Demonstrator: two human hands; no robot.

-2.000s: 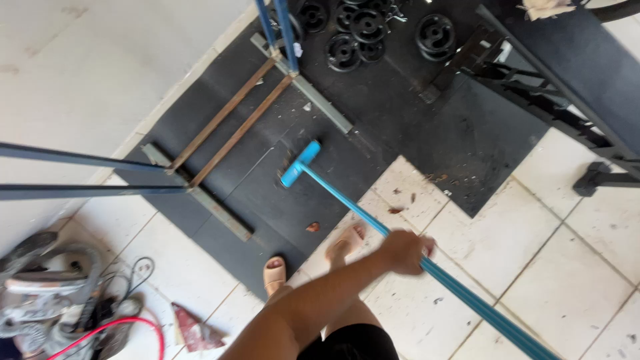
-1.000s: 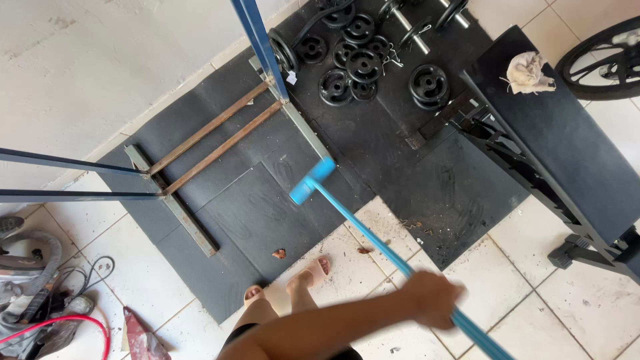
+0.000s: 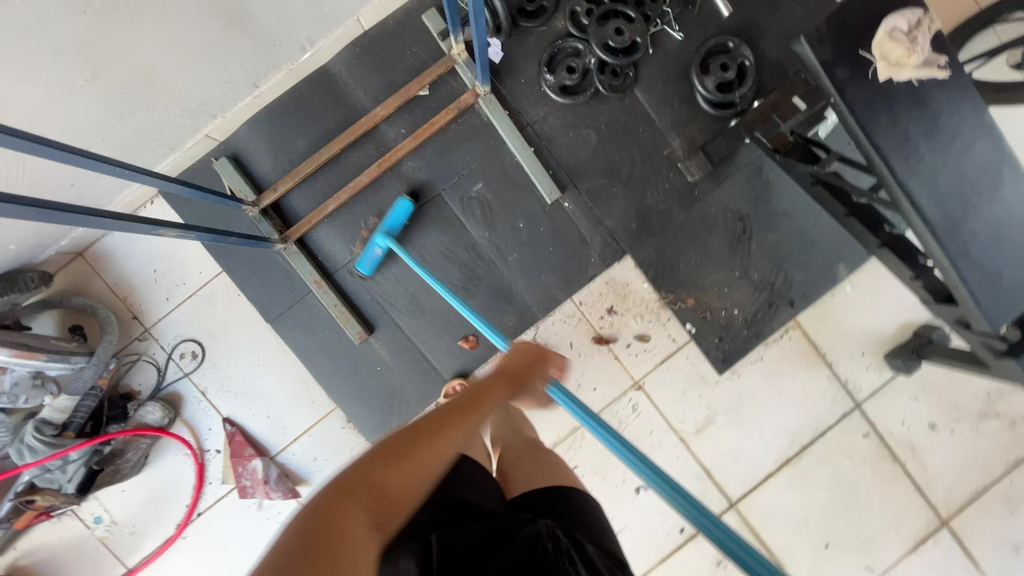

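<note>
My left hand (image 3: 532, 372) is closed around the blue handle of a broom (image 3: 448, 296), with the forearm reaching in from the lower left. The handle runs out of view at the lower right, and my right hand is not in view. The light blue broom head (image 3: 386, 236) rests on the black rubber mat (image 3: 480, 240), between the two feet of a metal rack and nearer the left one. Fine debris lies beside the head. A brown dry leaf (image 3: 468, 342) lies on the mat near the handle.
The rack's rusty crossbars (image 3: 384, 164) span the mat. Black weight plates (image 3: 618, 34) lie at the top, beside a black bench (image 3: 920, 160) with a cloth on it. Debris (image 3: 688, 304) dots the mat edge and tiles. A red hose (image 3: 196, 464) and tools lie at left.
The broom head has moved left across the mat, from beside the end of the rack's right foot to nearer its left foot. My left hand still grips the handle.
</note>
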